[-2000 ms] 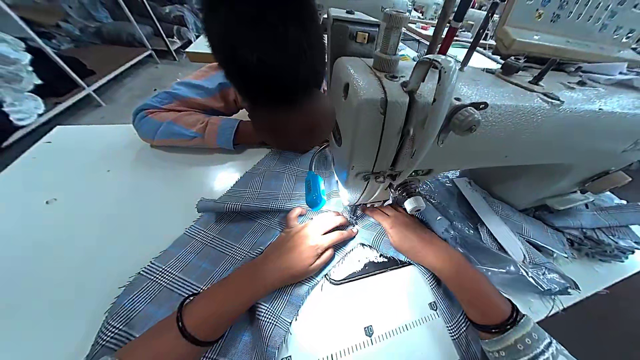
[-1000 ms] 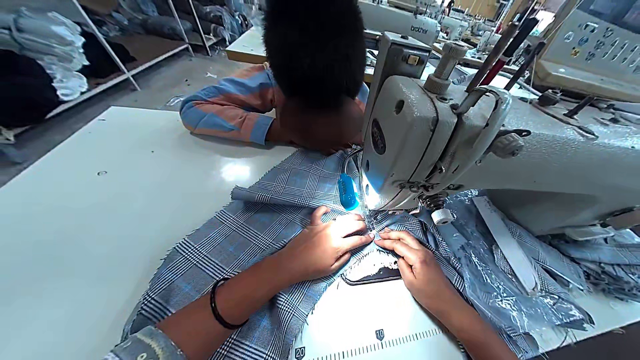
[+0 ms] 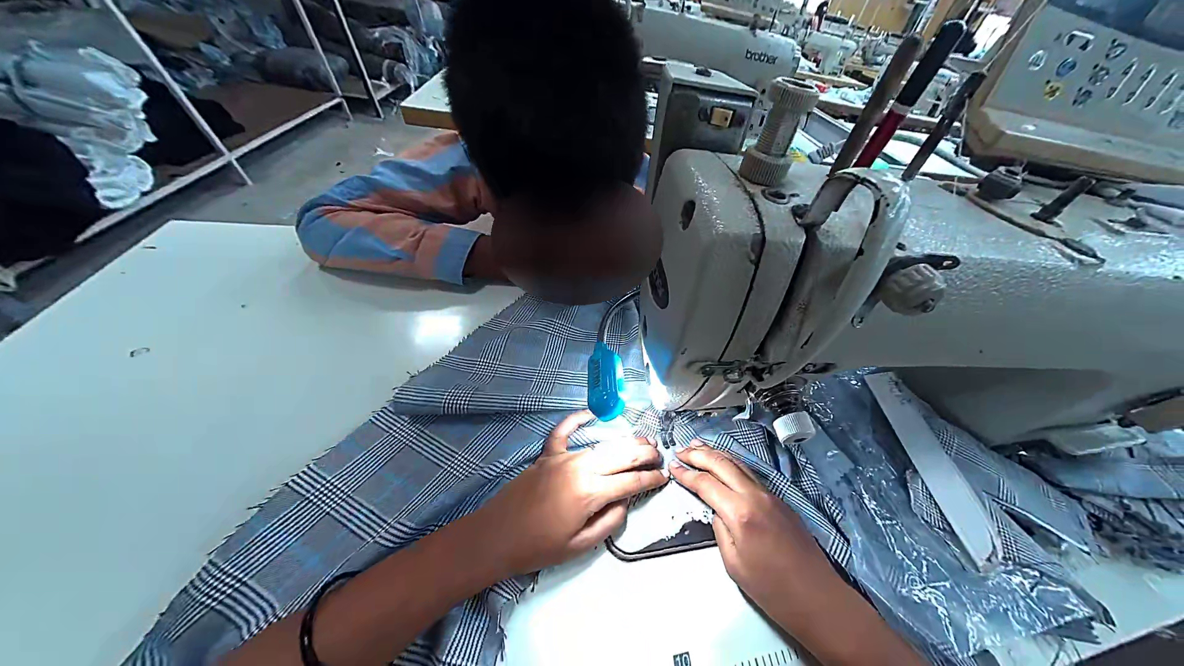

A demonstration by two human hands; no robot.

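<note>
Plaid grey-blue fabric (image 3: pixel 361 490) lies across the table and runs under the head of an industrial sewing machine (image 3: pixel 712 268). My left hand (image 3: pixel 578 486) presses on the fabric just in front of the needle area, thumb spread and fingers together. Close beside it, my right hand (image 3: pixel 740 499) has its fingertips on the same fabric, and the two hands' fingertips nearly meet. A small blue lamp (image 3: pixel 606 382) lights the spot from the left of the machine head. The needle's tip and the cloth edge under the fingertips cannot be made out.
Another person's head and striped sleeve (image 3: pixel 398 217) rest at the table's far edge, near the machine. Clear plastic film (image 3: pixel 888 518), a pale flat strip (image 3: pixel 934 467) and more plaid pieces lie on the right. A control panel (image 3: pixel 1091 83) stands at the upper right; shelving with rolled material is at upper left.
Both hands stay at the needle area, with only small shifts of the fingers. The view has swung slightly between frames.
</note>
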